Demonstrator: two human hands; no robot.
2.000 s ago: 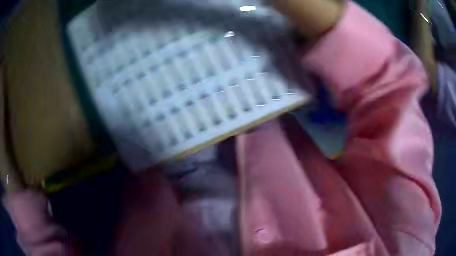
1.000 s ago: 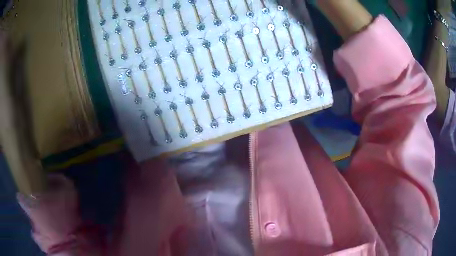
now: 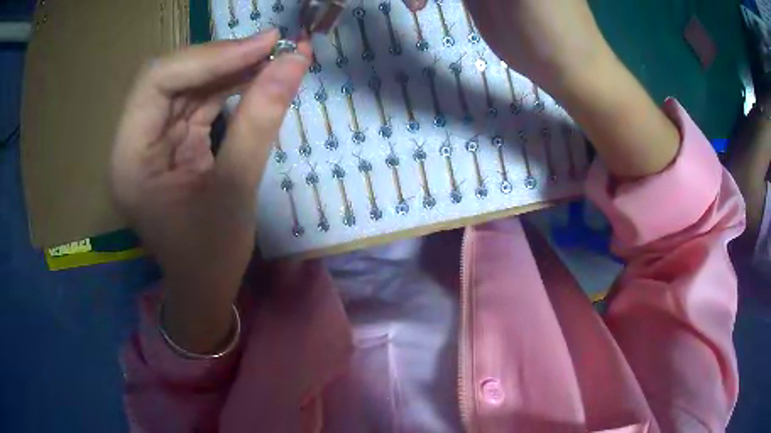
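A white board (image 3: 440, 221) with a tan front edge lies against my lap, with rows of two-ended parts (image 3: 370, 188) that have copper-tan strips and small round ends. My left hand (image 3: 203, 139) is over the board's left side, thumb and forefinger pinching a small shiny round piece (image 3: 284, 48). A blurred metallic piece (image 3: 322, 14) is just beyond these fingertips; what holds it is unclear. My right hand (image 3: 516, 30) reaches over the board's right side from the top edge. Its fingers are partly cut off, so its grip cannot be told.
Brown cardboard sheets (image 3: 101, 110) are stacked at the left, above a yellow strip (image 3: 97, 256). The green bench surface (image 3: 651, 63) shows at the right, with a small pinkish piece (image 3: 699, 42) on it. Part of another person's arm (image 3: 751, 139) is at the far right edge.
My left hand has come from the lower left edge to over the board, now pinching the small round piece. My right hand has moved further into view. The board appears shifted right.
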